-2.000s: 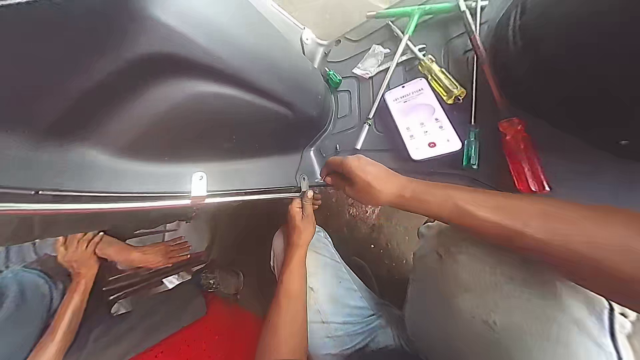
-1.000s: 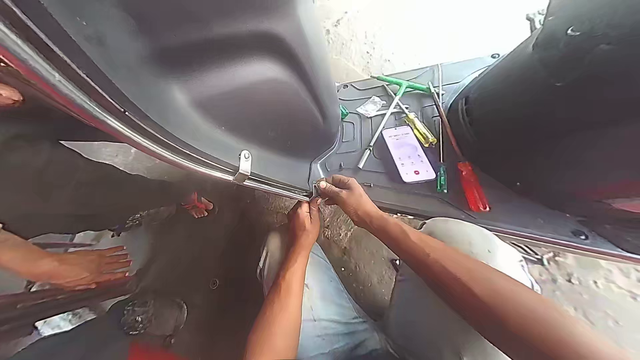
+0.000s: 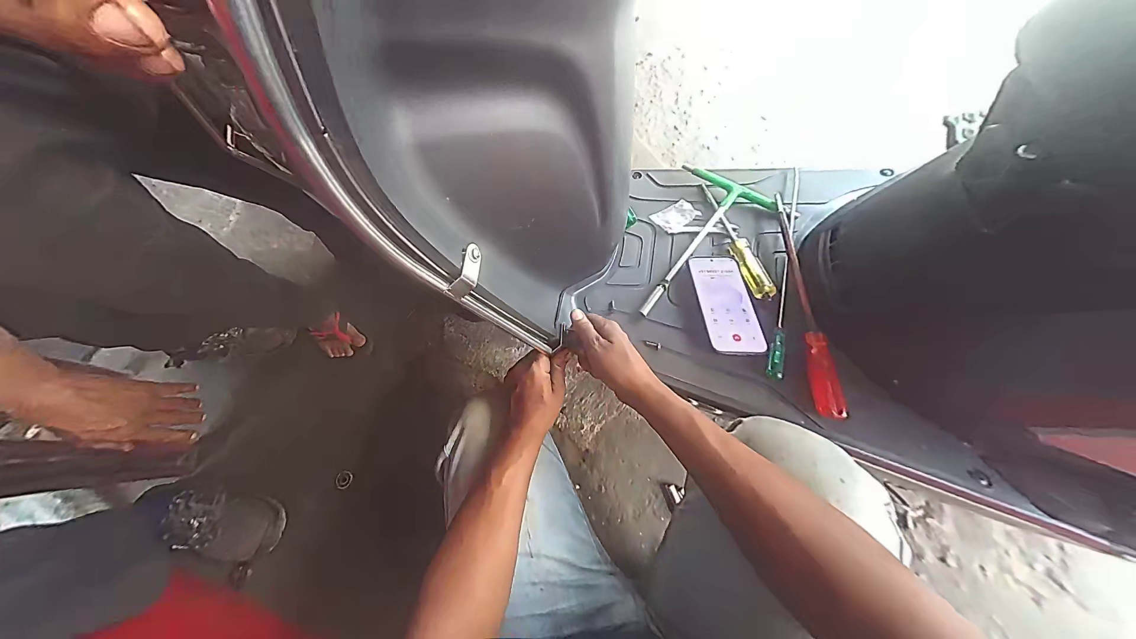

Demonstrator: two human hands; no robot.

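Observation:
My left hand (image 3: 536,386) grips the lower end of a chrome metal guard rail (image 3: 390,253), which curves along the edge of a grey plastic scooter panel (image 3: 510,151). Right beside it, my right hand (image 3: 608,351) has its thumb and fingers at the same corner, on a small metal bracket at the rail's end, partly hidden by the fingers. Farther up the rail, a metal clamp (image 3: 467,271) with a screw head sits against the panel.
On the scooter floorboard (image 3: 621,293) lie a green T-handle wrench (image 3: 701,244), a yellow-handled screwdriver (image 3: 752,269), a phone (image 3: 728,306), a green-handled screwdriver (image 3: 777,355), a red-handled screwdriver (image 3: 825,377) and a small plastic bag (image 3: 674,216). Other people's hands (image 3: 115,408) and a foot (image 3: 338,336) are at left.
The view has swung round and shifted. Both my hands stay at the rail's lower end. Another person's hand now shows at the upper left.

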